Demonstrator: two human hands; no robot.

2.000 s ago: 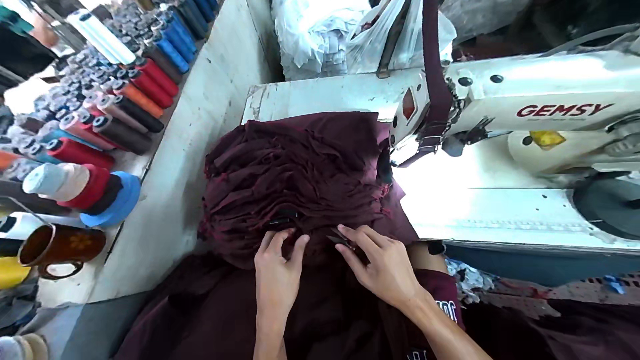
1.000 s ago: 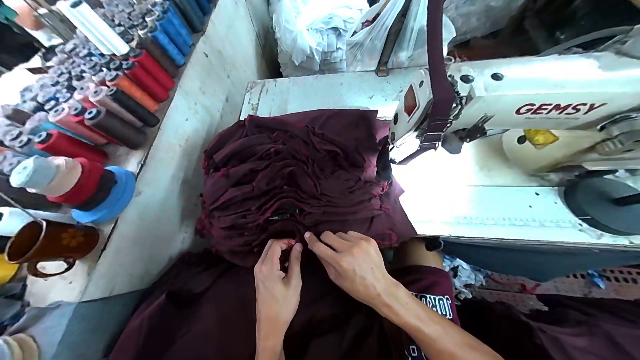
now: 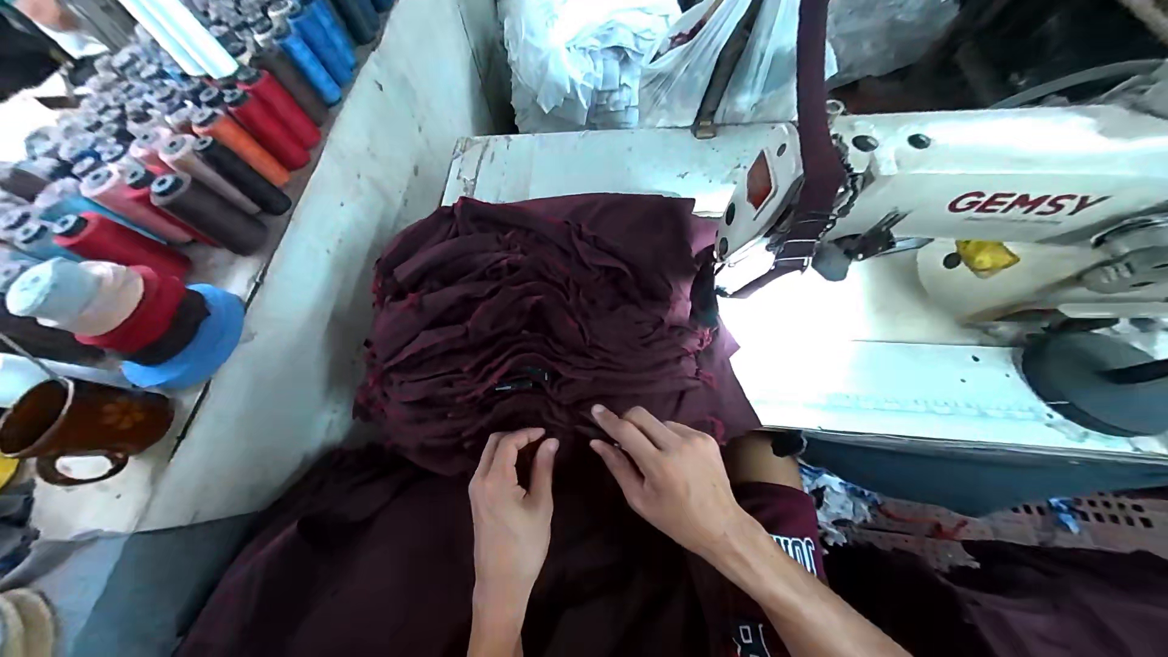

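Note:
A thick pile of folded maroon fabric pieces [image 3: 547,301] lies on the sewing table, left of the needle end of a white Gemsy sewing machine [image 3: 995,173]. At the pile's near edge, my left hand [image 3: 513,497] has its thumb and index fingertips close together at the cloth. My right hand [image 3: 671,470] is just to the right, thumb and fingers spread a little over the same edge. Whether either hand pinches cloth cannot be made out. A small dark object, perhaps thread snips [image 3: 522,380], rests in the folds above my left hand. More maroon cloth covers my lap.
Many thread spools [image 3: 210,196] stand on a ledge at the left, beyond a pale raised panel [image 3: 310,246]. A brown mug [image 3: 100,420] and stacked thread cones [image 3: 137,315] are near it. Plastic bags [image 3: 584,64] sit behind the table. A maroon strip [image 3: 815,109] hangs over the machine head.
My hands were nearly touching at the cloth edge one second ago and are now apart. The fabric pile has stayed in about the same place.

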